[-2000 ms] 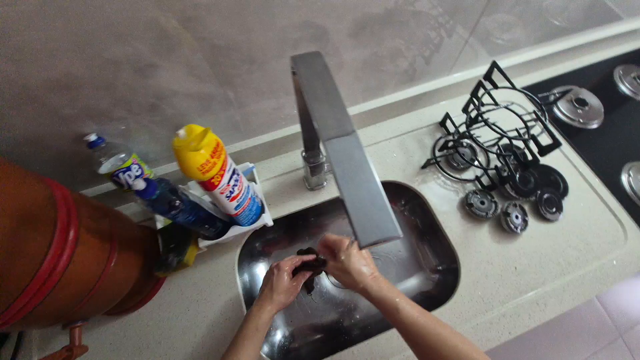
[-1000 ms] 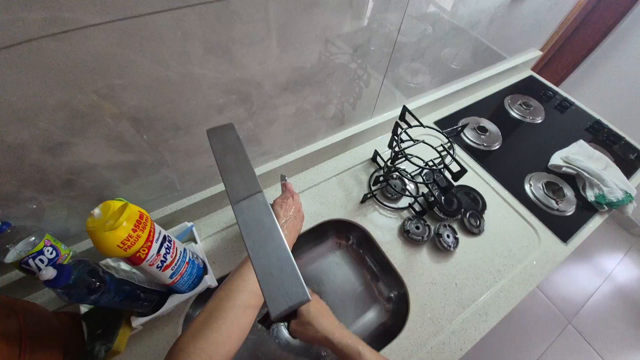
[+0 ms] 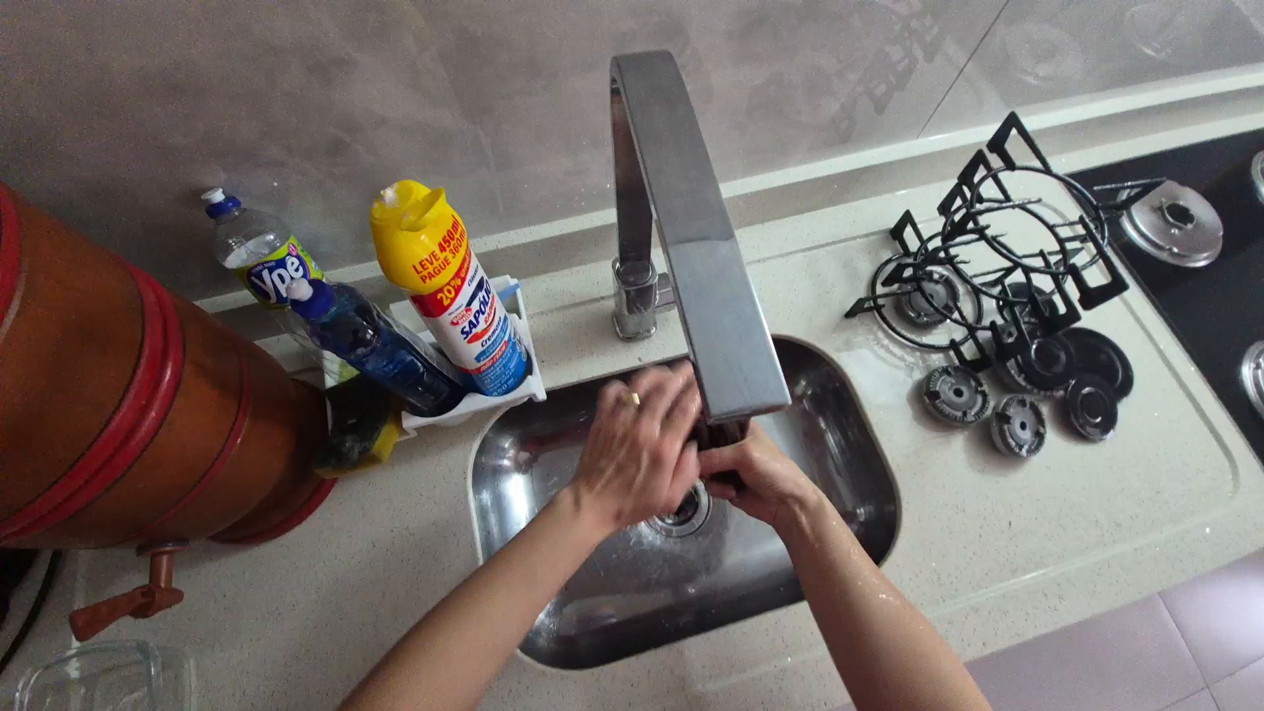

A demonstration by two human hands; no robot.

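My left hand (image 3: 642, 444), blurred and with a ring on one finger, is under the spout of the metal faucet (image 3: 706, 257), above the stainless steel sink (image 3: 563, 602). Beside it, my right hand (image 3: 760, 474) grips a small dark object (image 3: 724, 433), mostly hidden by the spout and my fingers. The left fingers are close to that object; whether they touch it cannot be seen. Below the hands is the sink drain (image 3: 681, 513).
Black pan supports (image 3: 1027, 237) and several burner parts (image 3: 1017, 425) lie on the right counter beside the cooktop (image 3: 1215, 296). At left, a white caddy (image 3: 533, 380) holds a yellow-topped cleaner bottle (image 3: 454, 296) and a blue bottle (image 3: 385, 346), near a sponge (image 3: 360, 434) and a clay water filter (image 3: 148, 395).
My left hand has come back from behind the faucet to beside my right hand under the spout. The view has shifted back to the left.
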